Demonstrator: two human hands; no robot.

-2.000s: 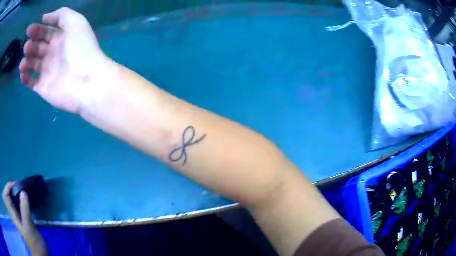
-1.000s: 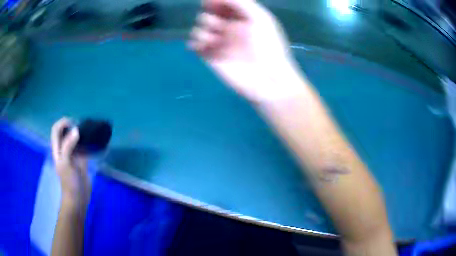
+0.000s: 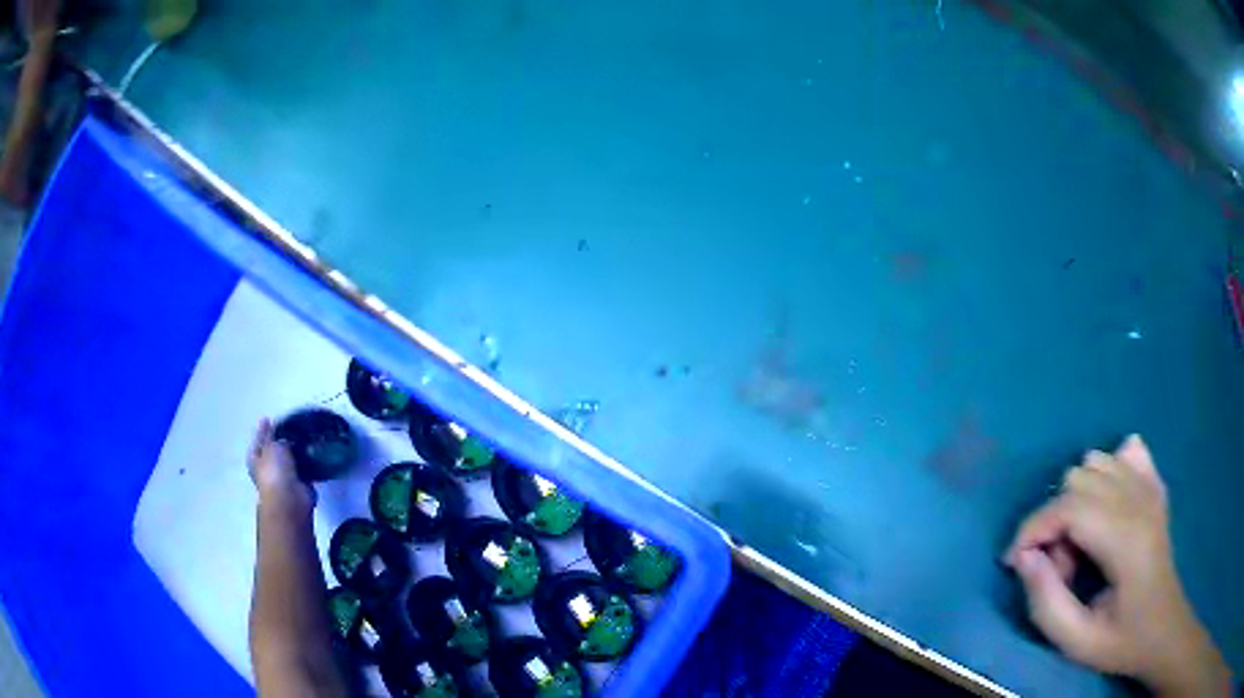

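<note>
My left hand [image 3: 280, 477] is down inside the left blue crate [image 3: 703, 566], its fingers on the left side of a round black housing [image 3: 317, 445]. The housing is over the white liner sheet [image 3: 225, 409]; whether it touches the sheet I cannot tell. Several black housings [image 3: 498, 559] with green circuit boards and small white or silver blocks stand in rows to its right. My right hand [image 3: 1105, 559] is over the teal mat at the right, fingers curled with a dark gap between them. No held object shows clearly there.
The teal-green bench mat [image 3: 764, 246] spans the middle, with small specks on it. Its pale edge [image 3: 450, 357] runs diagonally along the crate's rim. A pale green object with a thin stem [image 3: 169, 17] is at the top left. A small red item [image 3: 1236, 297] shows at the far right edge.
The view has swung left and down over the crate. My left hand has carried the black housing from above the bench edge into the crate. My right hand now appears lower right, over the mat.
</note>
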